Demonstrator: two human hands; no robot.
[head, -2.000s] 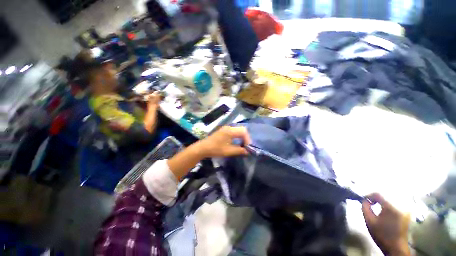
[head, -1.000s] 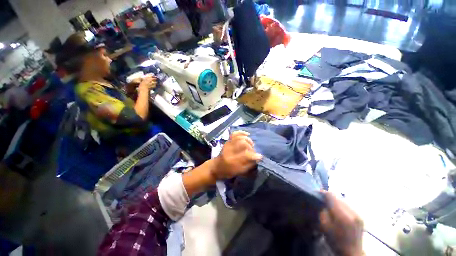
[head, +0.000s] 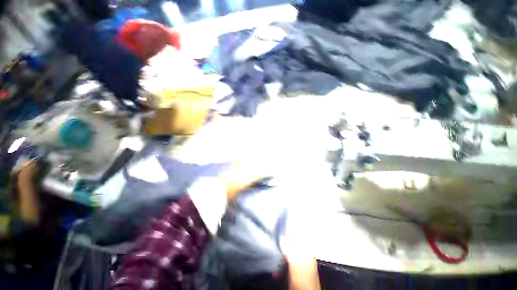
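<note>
The blue-grey cloth (head: 252, 229) lies in front of me at the table's edge, blurred. My left hand (head: 239, 182), past the white cuff, is at the cloth's upper edge and appears to pinch it; glare washes out the fingertips. My right hand (head: 301, 269) is low in the picture at the cloth's right side, blurred and cut off by the bottom edge; its fingers are lost in glare. The white sewing machine's head (head: 351, 150) is right of the cloth, its small metal parts blurred.
A red-orange loop handle (head: 449, 249) lies on the table at right. Dark cloth pieces (head: 363, 51) are heaped at the far side. A tan board (head: 178, 110) is upper left. Another white machine with a teal wheel (head: 76, 132) and a person's arm (head: 27, 190) are at left.
The view has swung right, bringing the machine head and red loop into the picture. Both hands and the cloth now appear in front of the machine, with the hands closer together.
</note>
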